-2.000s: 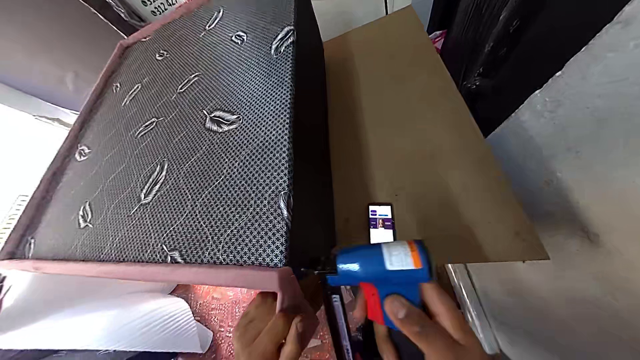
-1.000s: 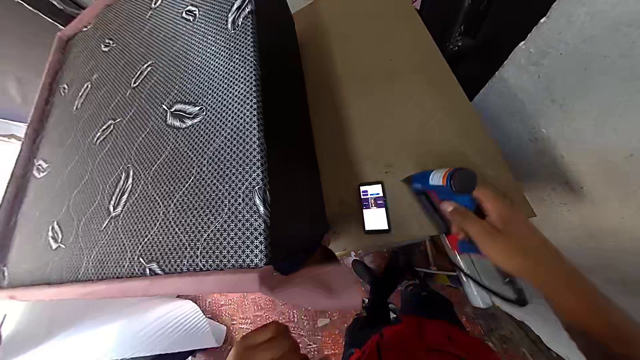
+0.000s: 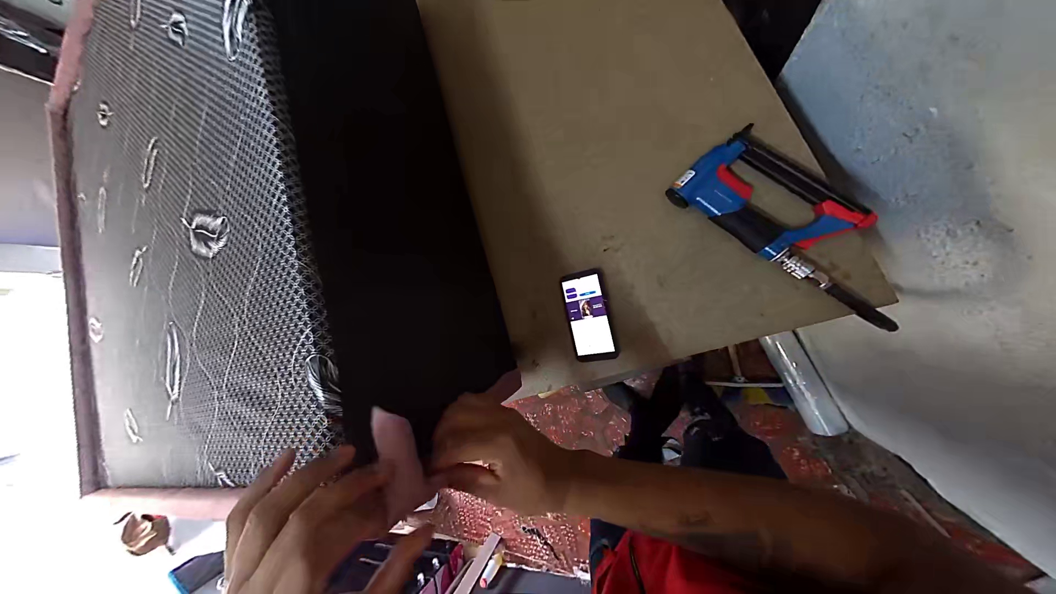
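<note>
A padded panel in black-and-white leaf-patterned fabric [image 3: 247, 272], with black fabric [image 3: 396, 231] down its side and pink fabric [image 3: 157, 502] along its border, fills the left. At its near corner my left hand [image 3: 309, 524] rests with fingers spread, beside a raised flap of pink fabric [image 3: 398, 462]. My right hand [image 3: 495, 454] has its fingers curled on the pink fabric at the black side's lower edge; the fingertips are partly hidden. A blue and red pneumatic stapler [image 3: 763, 198] lies on the brown board, away from both hands.
The brown board [image 3: 643, 107] carries a lit smartphone [image 3: 590, 315] near its front edge. A clear-wrapped roll [image 3: 804, 384] stands below the board's right part. Tools and a marker [image 3: 491, 571] lie low at the centre. A grey wall [image 3: 932, 165] bounds the right.
The stapler, earlier in my right hand, now lies on the board, let go. My right hand has moved left to the panel's corner, and my left hand has come up onto it.
</note>
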